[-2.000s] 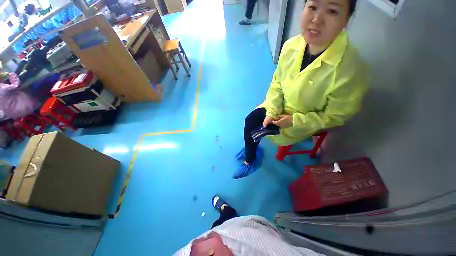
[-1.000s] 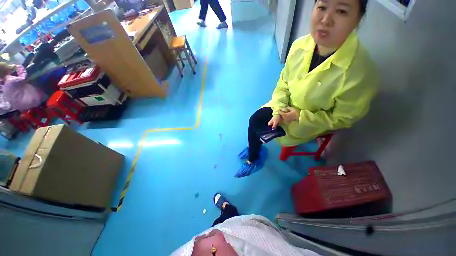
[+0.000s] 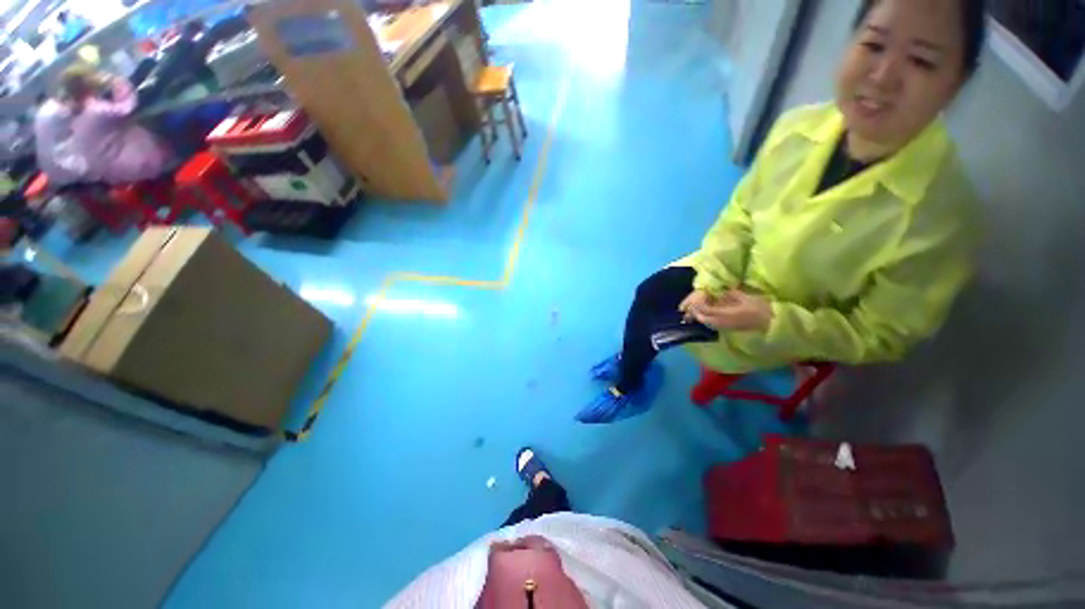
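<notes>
Neither of my hands is in the picture. My white striped smock [image 3: 595, 553] over a pink-red top [image 3: 532, 577] shows at the bottom edge, with one dark shoe [image 3: 531, 465] on the floor ahead. In front of me to the right, a person in a yellow-green smock [image 3: 833, 250] sits on a red plastic stool [image 3: 761, 390]. Their hands are together over the lap, above a dark flat object [image 3: 682, 337], partly hidden. They wear blue shoe covers [image 3: 619, 402]. A dark red box [image 3: 833, 494] with a white scrap on top stands beside them.
A large carton [image 3: 208, 321] stands at the left by the grey partition [image 3: 119, 488]. Beyond are a wooden panel [image 3: 357, 101], a wooden stool [image 3: 496, 101], stacked red-topped cases [image 3: 280, 161], red stools [image 3: 212, 190] and people in pink at benches. Yellow tape [image 3: 458, 281] marks the floor.
The view has turned, so the seated person and red box sit further right and lower. The person walking at the back is out of view. The seated person's hands stay near the lap.
</notes>
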